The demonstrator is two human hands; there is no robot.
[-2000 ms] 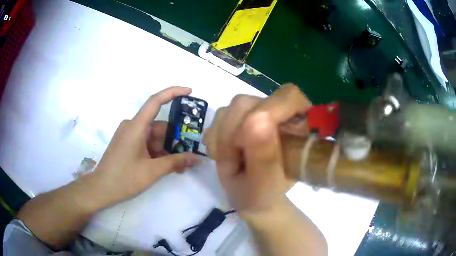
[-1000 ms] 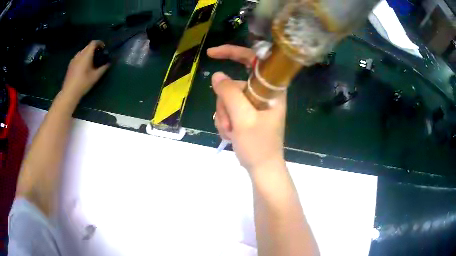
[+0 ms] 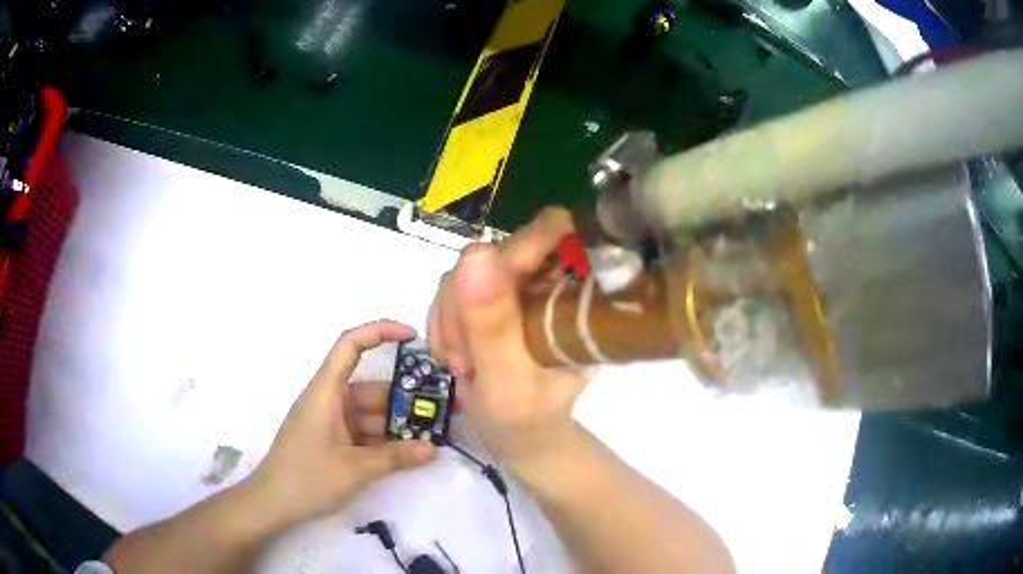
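Note:
My left hand [image 3: 337, 420] holds an open black power adapter [image 3: 422, 392] by its edges over the white paper. Its board faces up, with a yellow transformer, a small blue part and silvery round tops. A thin black cord [image 3: 496, 480] runs from its lower end to the bottom edge. A black plug [image 3: 377, 531] lies lower down. My right hand [image 3: 494, 325] is shut around the amber grip of the glue gun [image 3: 606, 325], just right of the adapter. A red piece and pale bands show on the gun. Its nozzle tip is hidden behind my hand.
White paper [image 3: 224, 292] covers the bench. A red mesh basket [image 3: 43, 292] stands at the left edge. The dark green belt [image 3: 337, 123] crosses behind with scattered black parts. A yellow-and-black bar [image 3: 485, 123] lies across it. A thick pale hose [image 3: 830, 146] runs to the upper right.
My left hand has come back from the belt and now holds an adapter over the paper. My right hand has moved down and left with the gun, beside the adapter.

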